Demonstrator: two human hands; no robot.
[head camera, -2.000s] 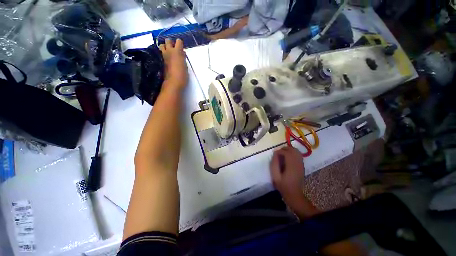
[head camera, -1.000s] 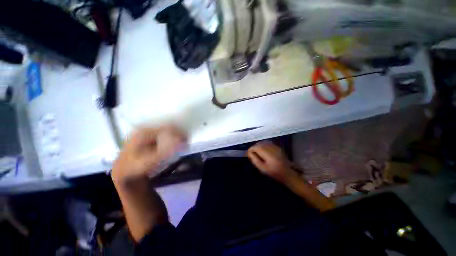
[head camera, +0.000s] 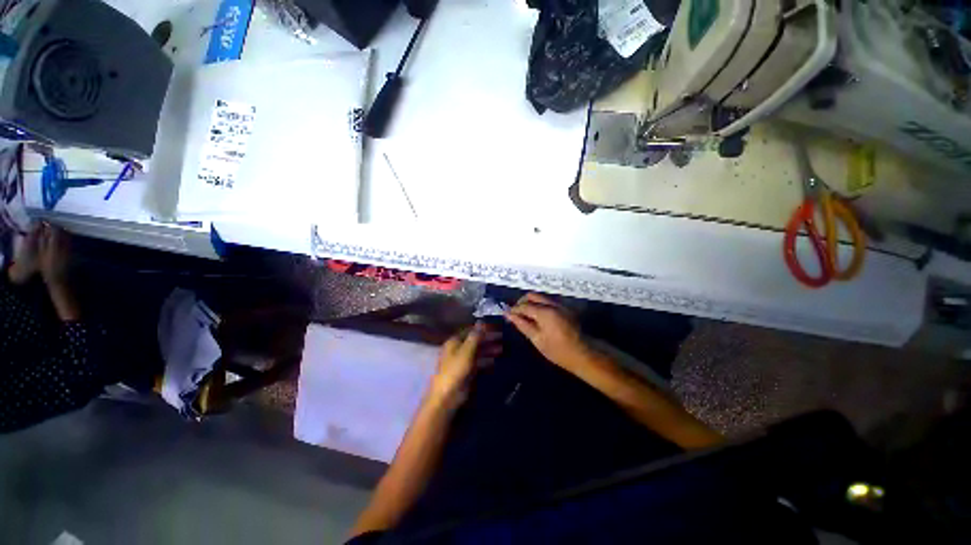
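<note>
My left hand (head camera: 460, 360) and my right hand (head camera: 545, 328) are close together over my lap, just below the table's front edge. A small pale fabric piece (head camera: 491, 308) shows at the fingertips of my right hand. My left fingers are just below it; whether they touch it is unclear. The sewing machine (head camera: 735, 64) stands at the upper right, its needle area (head camera: 665, 141) over the bed. The thread scissors (head camera: 823, 236) with red and orange loops lie on the machine bed.
A black plastic bag (head camera: 575, 59) lies left of the needle. A screwdriver (head camera: 383, 104), a clear parcel (head camera: 277, 138) and a grey speaker-like box (head camera: 85, 80) are on the table (head camera: 468, 202). Another person's hands (head camera: 45, 256) show at far left. A pale board (head camera: 367, 389) is beside my lap.
The view has swung left and down. My left hand has come from the back of the table down to my lap, beside my right hand. The black bag now lies close to the needle.
</note>
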